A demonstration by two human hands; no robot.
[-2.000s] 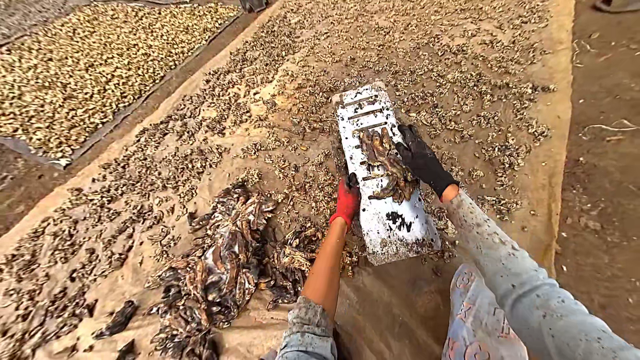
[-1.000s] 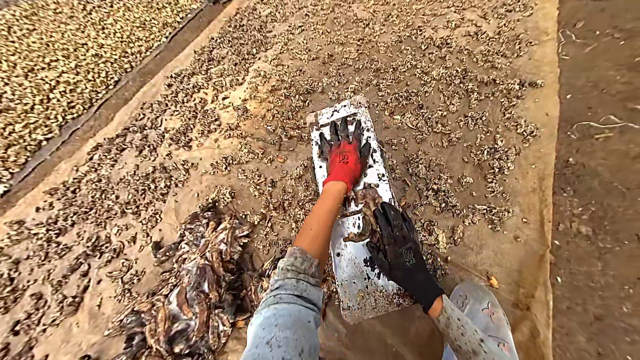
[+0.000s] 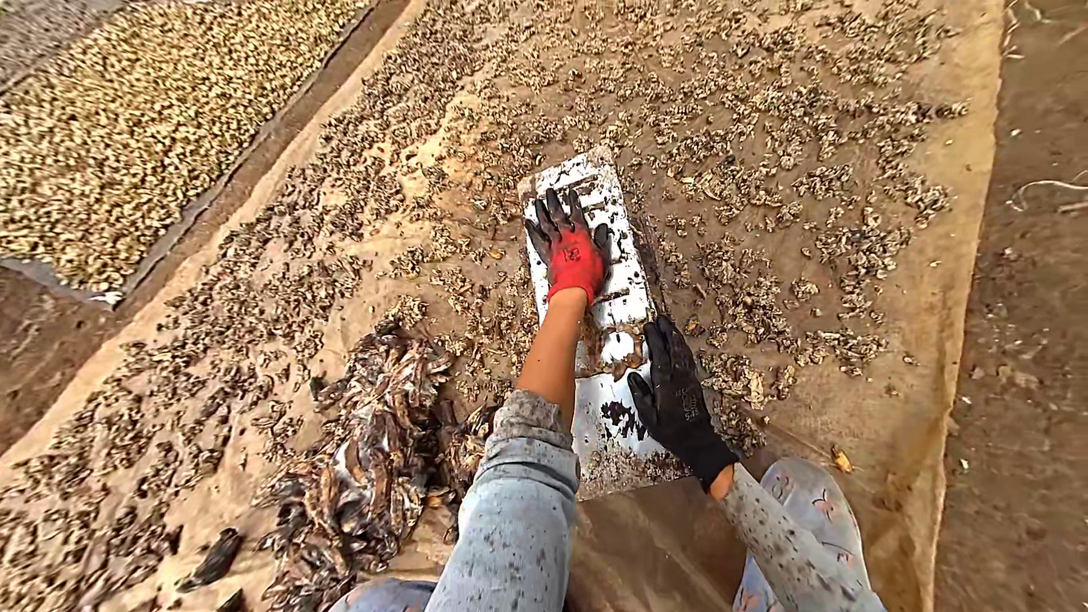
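Note:
A white slotted board point(image 3: 629, 425), spotted with dark bits, lies lengthwise in front of me on a tan ground sheet. My left hand point(image 3: 575, 253), in a red glove with black fingers, rests flat on its upper, slotted part with the fingers spread. In a black glove, my right hand point(image 3: 676, 387) lies along the board's right edge, lower down, beside a few brown scraps near a round white spot. Whether it holds any of them cannot be told. Dark, wet-looking brown strips point(image 3: 374, 450) are heaped left of the board's lower end.
Small shrivelled brown pieces point(image 3: 765, 195) are scattered over the tan sheet point(image 3: 952, 255). A denser layer of pale yellowish pieces point(image 3: 144, 127) covers another sheet at upper left. Bare soil point(image 3: 1028, 357) runs along the right. My patterned trouser knee point(image 3: 816, 510) is near the board's lower right.
My left hand has gone from the board's left edge onto its upper slotted part. The clump of brown strips seen on the board two seconds ago is no longer visible there.

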